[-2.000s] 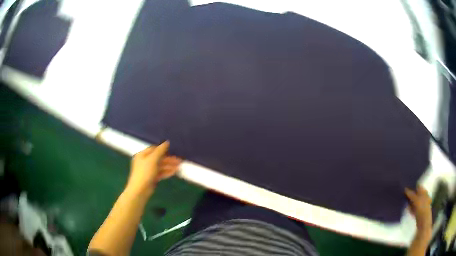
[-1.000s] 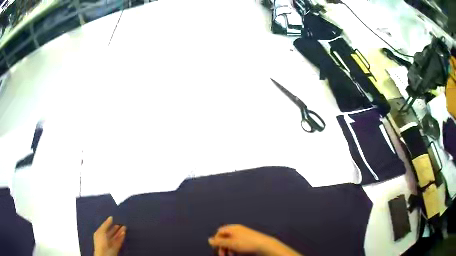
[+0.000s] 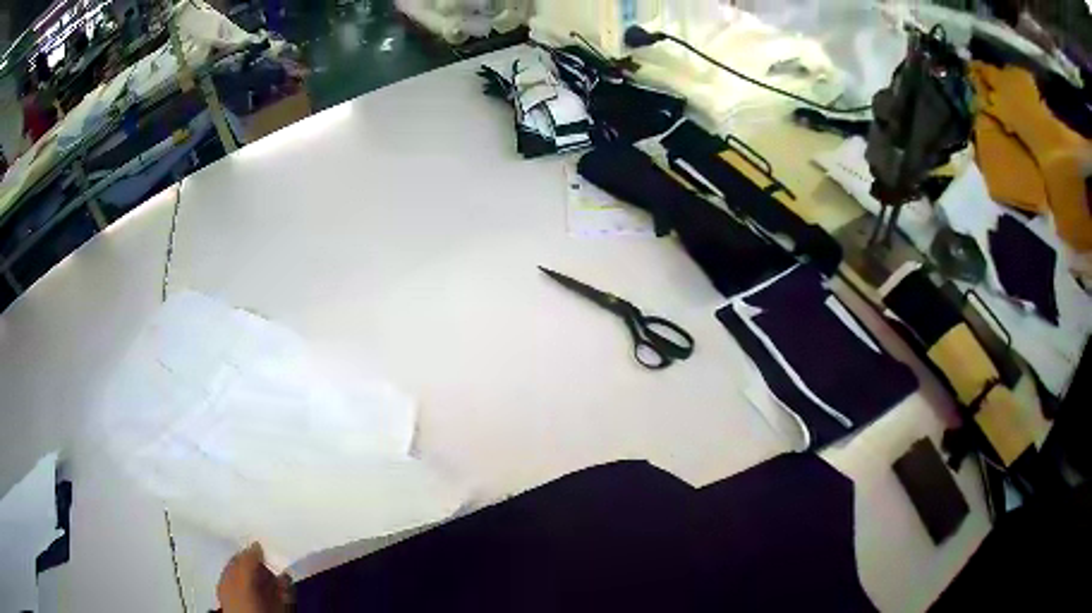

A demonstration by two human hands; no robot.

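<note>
A large white paper pattern [image 3: 258,419] lies over the table at the left, its lower edge meeting the dark fabric. My left hand [image 3: 254,581], cut off by the bottom edge, has its fingers closed at the paper's lower corner. The dark fabric [image 3: 599,539] lies flat along the bottom, with a curved and notched upper edge. My right hand is out of the picture. Black shears [image 3: 631,317] lie on the table, away from my hand.
Cut dark panels with white paper [image 3: 826,347] lie to the right, beside dark bundles [image 3: 707,222]. A black bar [image 3: 930,489] is at the lower right. A sewing machine [image 3: 916,120] stands beyond. Dark scraps [image 3: 55,527] lie at far left.
The view has shifted up and right. The white paper pattern now shows over the table, with my left hand at its corner. My right hand has left the picture.
</note>
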